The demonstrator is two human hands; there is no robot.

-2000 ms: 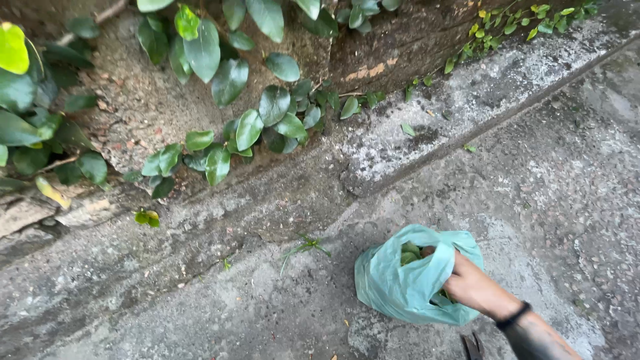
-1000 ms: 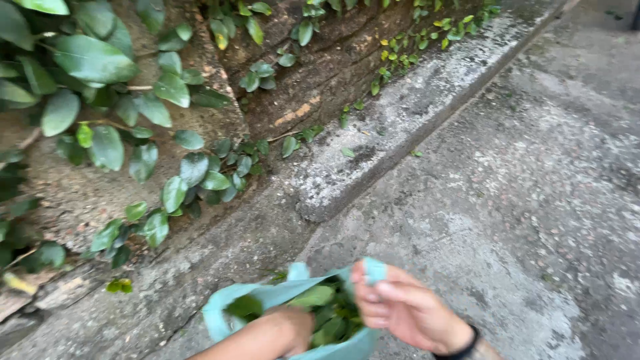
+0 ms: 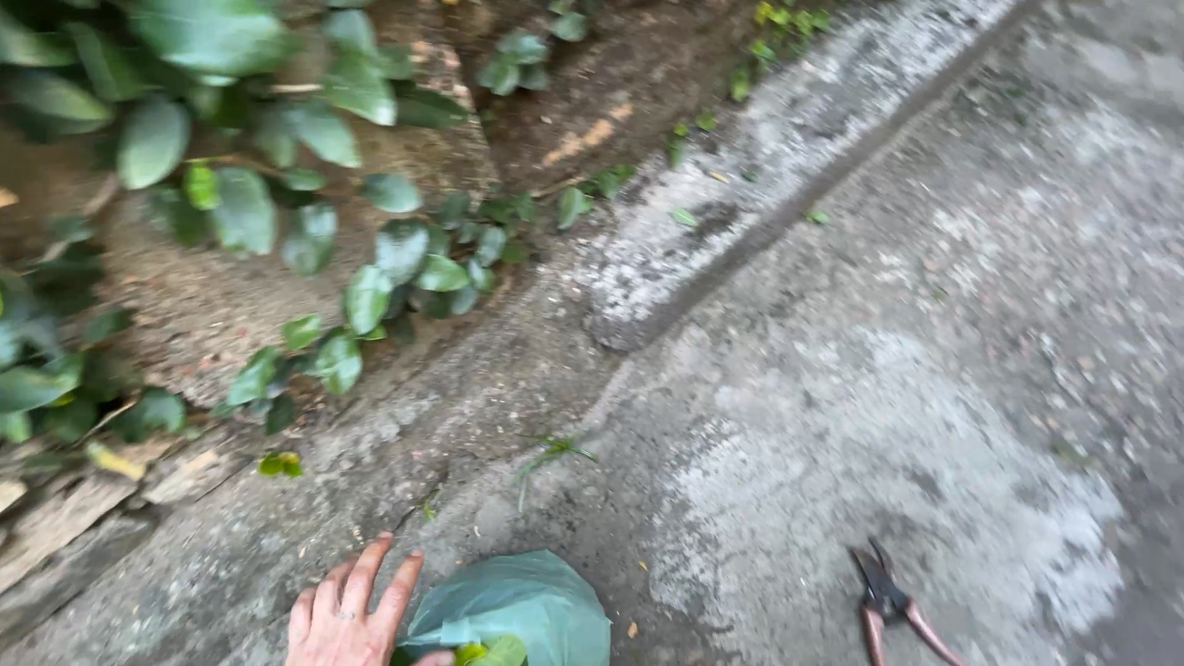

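Observation:
At the bottom, left of centre, my left hand [image 3: 350, 606] is spread beside a green plastic bag [image 3: 546, 601], its thumb near the bag's mouth; nothing is held between its fingers. Green leaves [image 3: 502, 650] show inside the bag, which stands on the concrete and is cut off by the lower edge of the view. My right hand is out of view. To the right of the bag, a pair of pruning shears [image 3: 885, 597] with reddish handles lies on the ground, blades spread.
Leafy creeper [image 3: 245, 208] hangs over a stone wall [image 3: 199, 319] at the left. A raised concrete ledge [image 3: 786, 153] runs along the wall's foot to the upper right. A small grass tuft [image 3: 558, 448] grows from the concrete above the bag.
Both hands were at the bag a second ago, one inside among the leaves and one at its rim. Now my left hand is spread beside it and the right has left the view.

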